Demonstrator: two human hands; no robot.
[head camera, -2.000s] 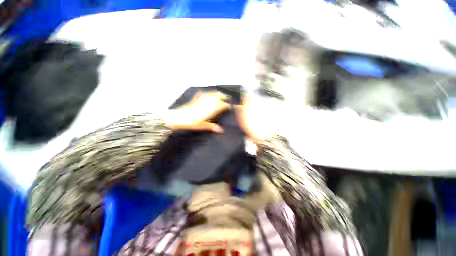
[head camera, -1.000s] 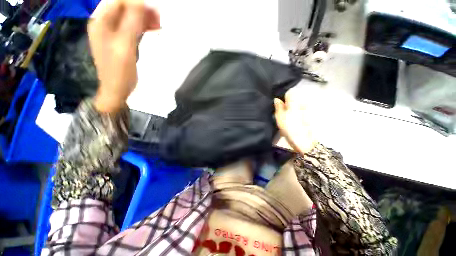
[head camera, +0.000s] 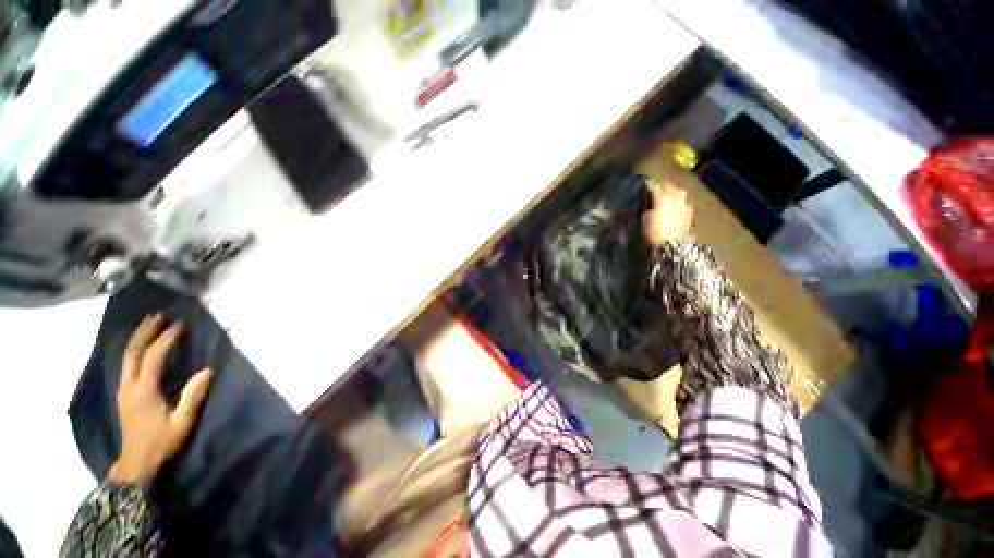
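Observation:
A black panel (head camera: 245,420) lies at the left, its top end under the sewing machine's needle area (head camera: 136,262) and its lower part over the lap. My left hand (head camera: 153,403) rests flat on it, fingers spread. My right hand (head camera: 667,213) is stretched out beyond the table edge, fingers curled at the upper edge of a dark camouflage piece (head camera: 594,283). That piece is bunched beside a tan board below the table top. The right fingertips are small and partly hidden.
A white table (head camera: 436,207) crosses the middle, with a black rectangle like a smartphone (head camera: 311,142) and small metallic snips (head camera: 445,125) on it. The machine's display (head camera: 169,98) is at upper left. A tan board (head camera: 763,283) and red plastic bag (head camera: 954,207) are at right.
The view has swung to the right. My left hand has come down from its raised position onto the black panel. My right hand has left the panel and moved to the camouflage piece.

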